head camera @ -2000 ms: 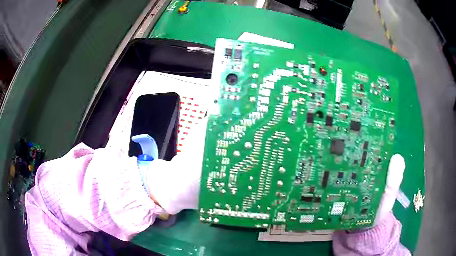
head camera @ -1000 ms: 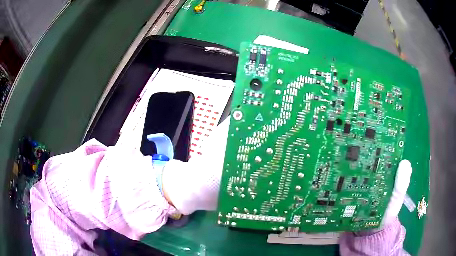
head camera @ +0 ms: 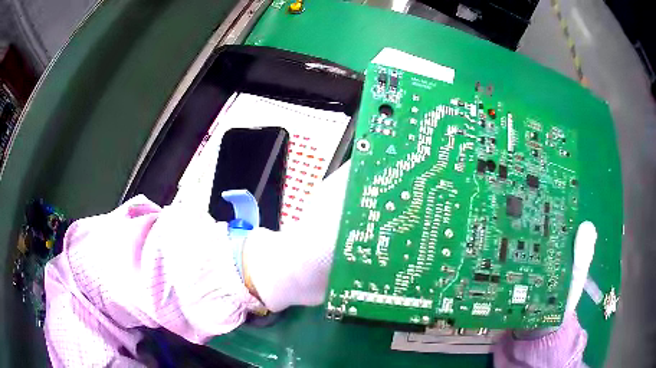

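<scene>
A green circuit board [head camera: 467, 208] is held up over the mat, its solder side with small black chips facing me. My left hand [head camera: 298, 255], in a white glove with a light blue wrist strap [head camera: 243, 214], holds the board's left edge; its fingers are hidden behind the board. My right hand [head camera: 581, 262], also in a white glove, holds the lower right edge, one digit showing along the side and the rest hidden.
A black tray [head camera: 172, 133] left of the board holds a sheet with red marks [head camera: 303, 172] and a black phone [head camera: 250, 169]. White papers lie behind and below the board on the green mat [head camera: 324, 29]. Another board [head camera: 36, 251] is on the conveyor [head camera: 93, 93] at far left.
The board and both hands have shifted right in the picture, along with the tray and phone as the view moved. The board's tilt has changed slightly. Both hands keep their hold.
</scene>
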